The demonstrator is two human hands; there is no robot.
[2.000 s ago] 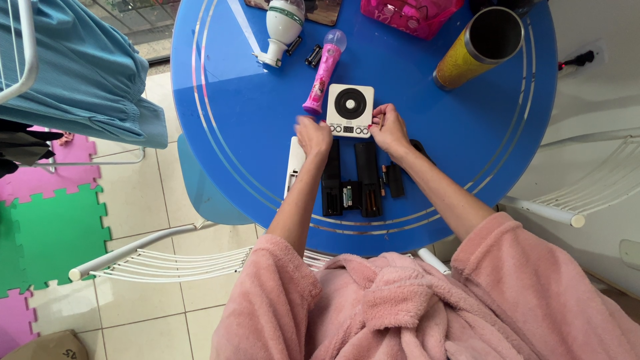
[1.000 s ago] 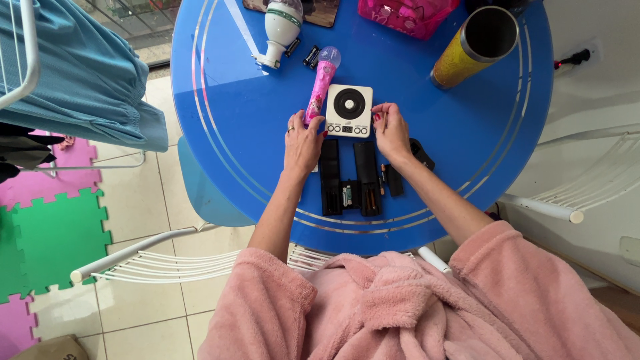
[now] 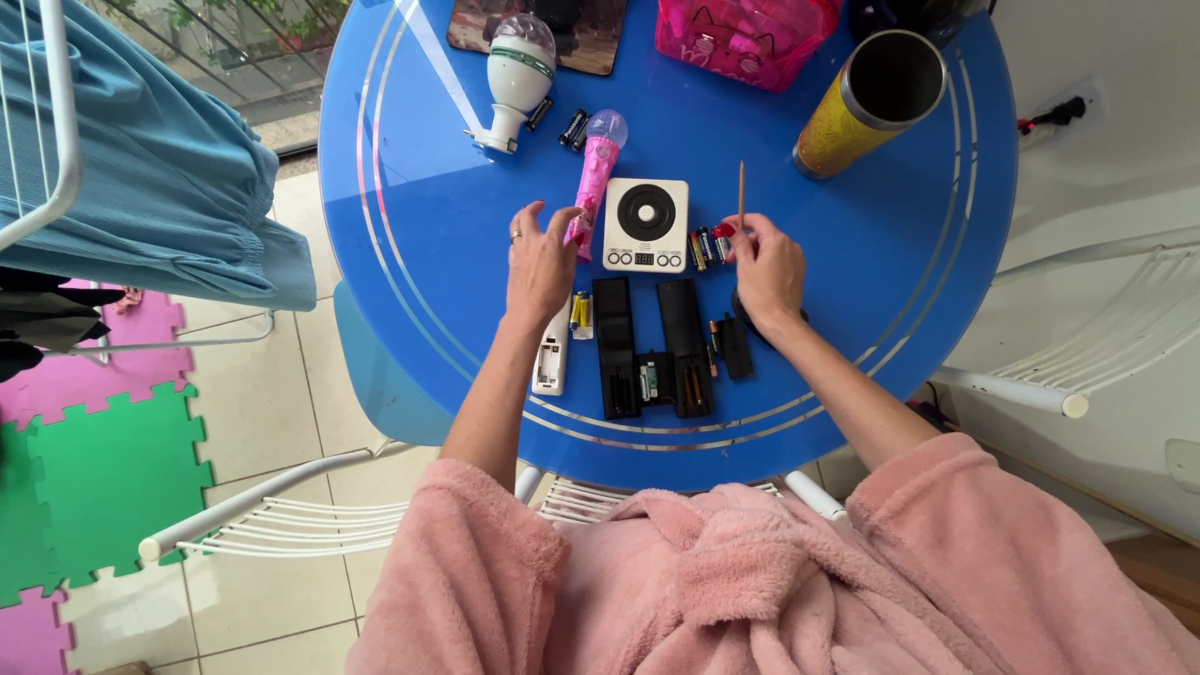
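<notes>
My right hand point(image 3: 767, 267) holds a thin wooden stick point(image 3: 742, 192) upright between thumb and fingers, beside several loose batteries point(image 3: 708, 247). My left hand point(image 3: 542, 262) hovers with parted fingers by the lower end of a pink toy microphone point(image 3: 594, 183); whether it touches the toy is unclear. Between the hands lies a white square device point(image 3: 646, 225) with a black round center, a small display and buttons. Nearer me are a white remote control point(image 3: 549, 361) with its battery bay uncovered and two black remote controls point(image 3: 614, 328) point(image 3: 682, 328), with batteries around them.
On the blue round table point(image 3: 450, 234) stand a white bulb-shaped lamp point(image 3: 517, 84), a yellow tumbler point(image 3: 870, 103) and a pink translucent bag point(image 3: 745, 37). More batteries point(image 3: 574, 128) lie near the lamp. White-framed chairs point(image 3: 281, 506) flank the near side of the table.
My left hand has moved off the white device's left side, leftward and up. My right hand has moved right, away from the device, and now has a stick in it.
</notes>
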